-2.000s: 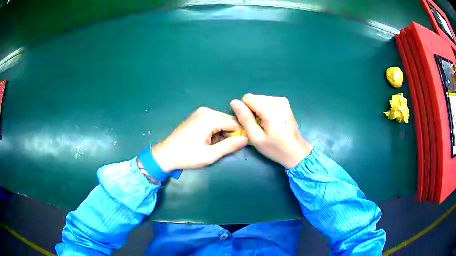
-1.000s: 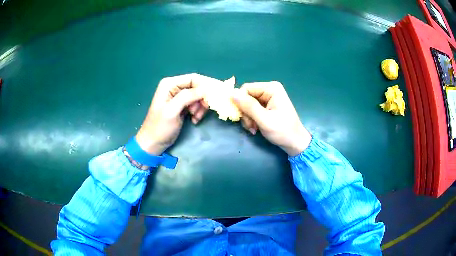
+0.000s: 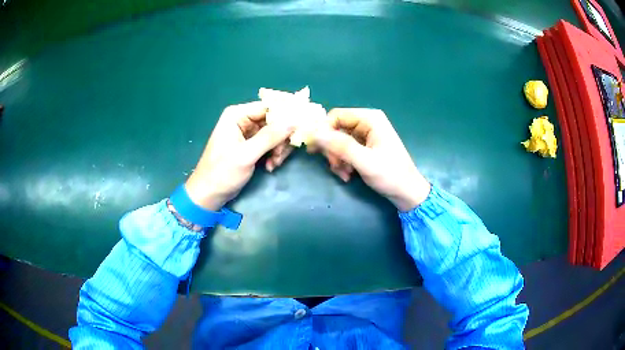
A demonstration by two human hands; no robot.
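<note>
A crumpled, ragged bunch of pale-yellow tape is held up between my two hands above the green mat, near the middle of the view. My left hand, with a blue strap on its wrist, pinches the bunch at its lower left between thumb and fingers. My right hand pinches its lower right edge; its fingertips are slightly blurred. The fingers hide part of the bunch's lower edge.
A smooth yellow tape ball and a ragged tape lump lie at the right on the green mat. Beside them is a stack of red foam pads with an opened tablet on top.
My hands have come apart from being closed together and moved up and away from me. The tape bunch, mostly hidden before, now shows spread out and rises higher above my fingers.
</note>
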